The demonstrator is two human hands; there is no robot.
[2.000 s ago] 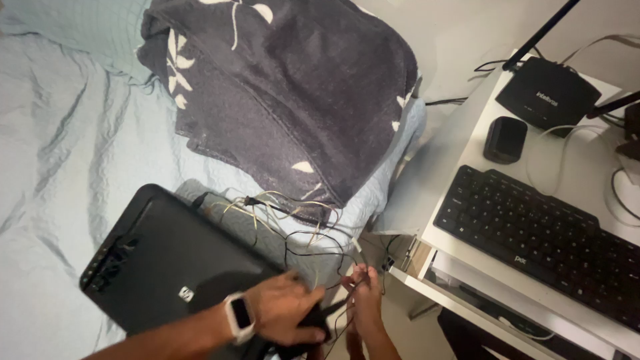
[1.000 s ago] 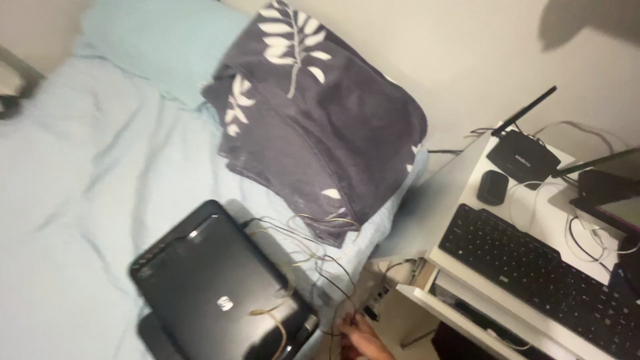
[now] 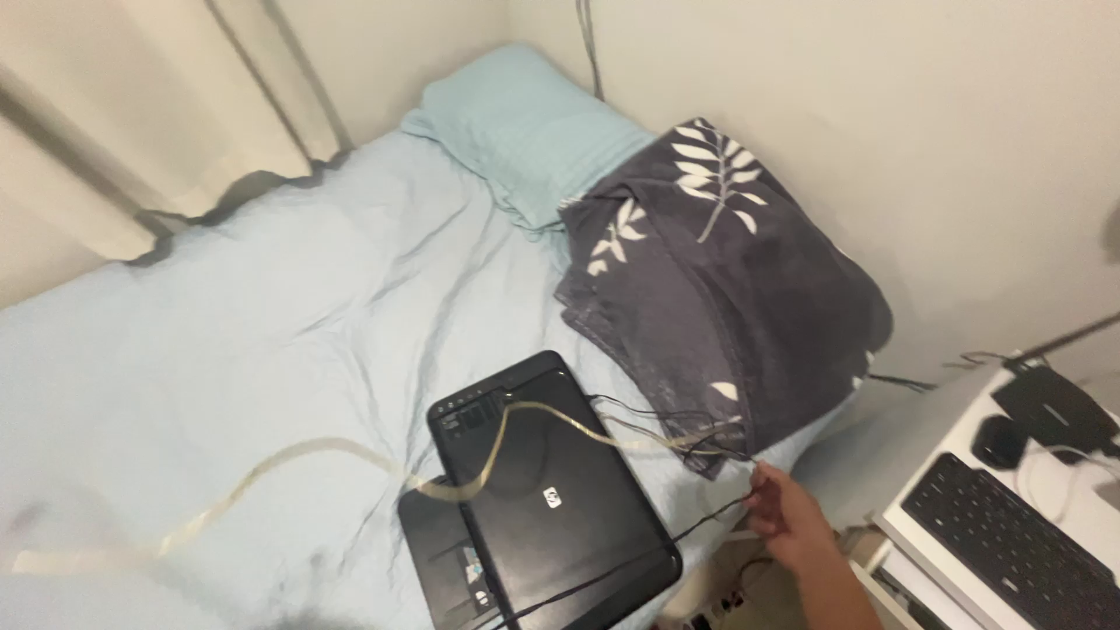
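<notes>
Pinched in the fingers of my right hand (image 3: pixel 781 516) are thin dark cables (image 3: pixel 713 516), at the bed's right edge beside the printer. A black HP printer (image 3: pixel 560 490) lies on the pale blue bedsheet, its front tray side toward the lower left. One dark cable crosses the printer's lid near its lower end. A yellowish cable (image 3: pixel 328 444) loops in a wave over the lid and out to the left, blurred at its far end. More cables run from the printer's right side to the blanket's corner. My left hand is out of view.
A folded dark blanket (image 3: pixel 770 306) with white leaves lies beside a light blue pillow (image 3: pixel 542 131). At right, a white desk (image 3: pixel 901 512) holds a black keyboard (image 3: pixel 1006 534), a mouse (image 3: pixel 1000 441) and a router (image 3: pixel 1054 407). Curtains (image 3: pixel 149 105) hang at upper left.
My left hand, over the printer two seconds ago, has left the view. The yellowish cable now stretches out leftward across the bed. The view has swung to show more of the bed.
</notes>
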